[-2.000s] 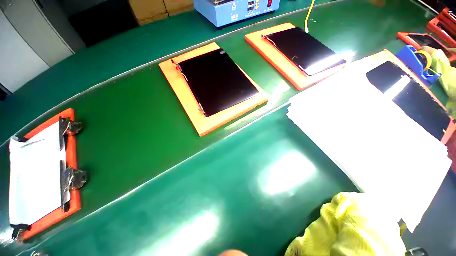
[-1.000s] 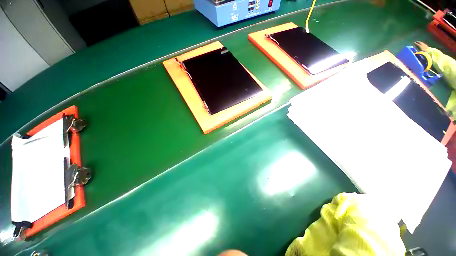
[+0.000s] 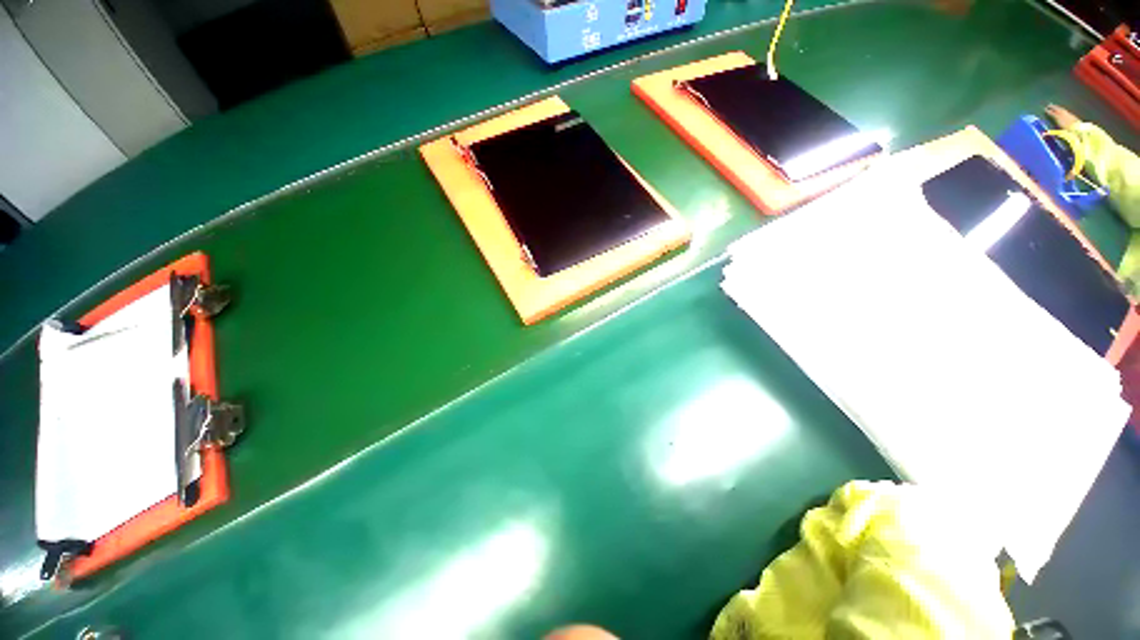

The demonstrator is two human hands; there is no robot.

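A black display panel (image 3: 569,194) lies on an orange tray (image 3: 535,298) on the green belt. A second panel (image 3: 781,119) lies on a tray further back. At the left, a clamped panel assembly (image 3: 113,419) has a white top and black binder clips (image 3: 215,425) along its edges. A white sheet stack (image 3: 931,325) lies at the right. A yellow sleeve (image 3: 869,569) is at the bottom right. A sliver of skin (image 3: 581,633) shows at the bottom edge; which of my hands it belongs to is unclear. No whole hand is visible.
A blue benchtop unit (image 3: 598,25) stands at the far side. Another panel (image 3: 1050,250) on a tray lies partly behind the stack. A blue tape dispenser (image 3: 1044,160) is beside another worker's yellow sleeve (image 3: 1110,163). Red trays (image 3: 1113,75) are at the far right.
The clamped assembly and both uncovered panels have shifted slightly right and up with the belt. The other worker's hand has moved near the tape dispenser. The sleeve at the bottom has stayed put.
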